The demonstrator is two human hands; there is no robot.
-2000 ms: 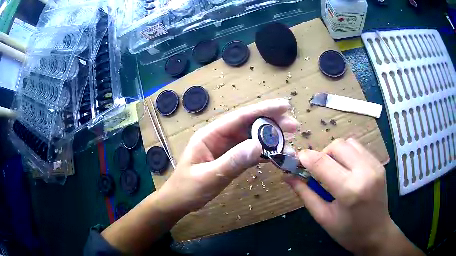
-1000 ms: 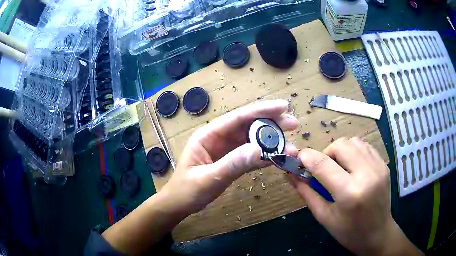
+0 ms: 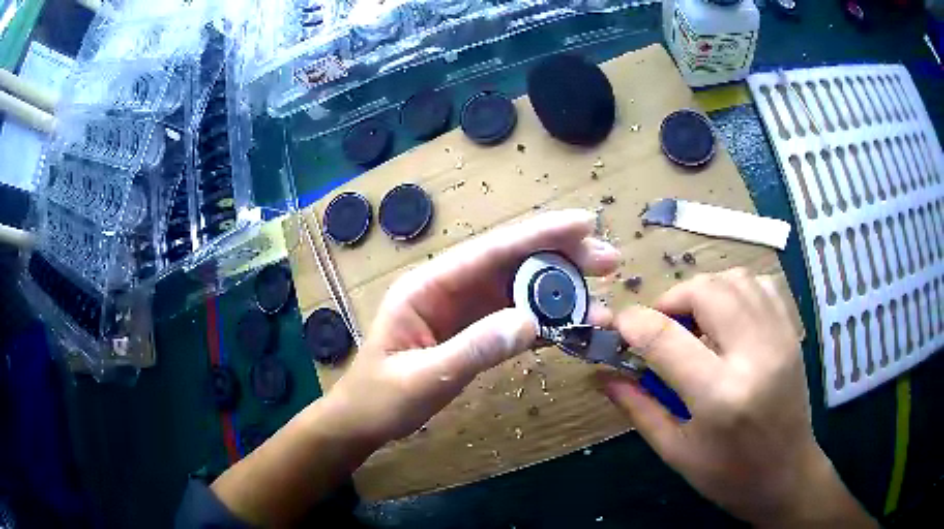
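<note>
My left hand (image 3: 455, 310) holds a round speaker driver (image 3: 553, 292) between thumb and fingers, its back with a silver-white ring and dark centre towards me. My right hand (image 3: 714, 382) is closed around cutters (image 3: 611, 351) with short silver jaws and blue handles. The jaws touch the lower edge of the driver at its terminals. Both hands are above a tan cardboard sheet (image 3: 455, 455) strewn with small trimmings. Whether the jaws are fully closed is too small to tell.
Black drivers (image 3: 405, 212) lie on the cardboard and green mat. A black pad (image 3: 571, 98), a white-handled scraper (image 3: 725, 223) and tweezers (image 3: 333, 273) lie around the hands. Clear trays (image 3: 114, 196) stand left, a white bottle (image 3: 712, 41) at the back, a slotted white sheet (image 3: 859, 217) right.
The driver in my left hand has tilted so its back shows rounder. The right hand has shifted slightly and its grip on the handles looks a little wider, with a second blue handle part showing.
</note>
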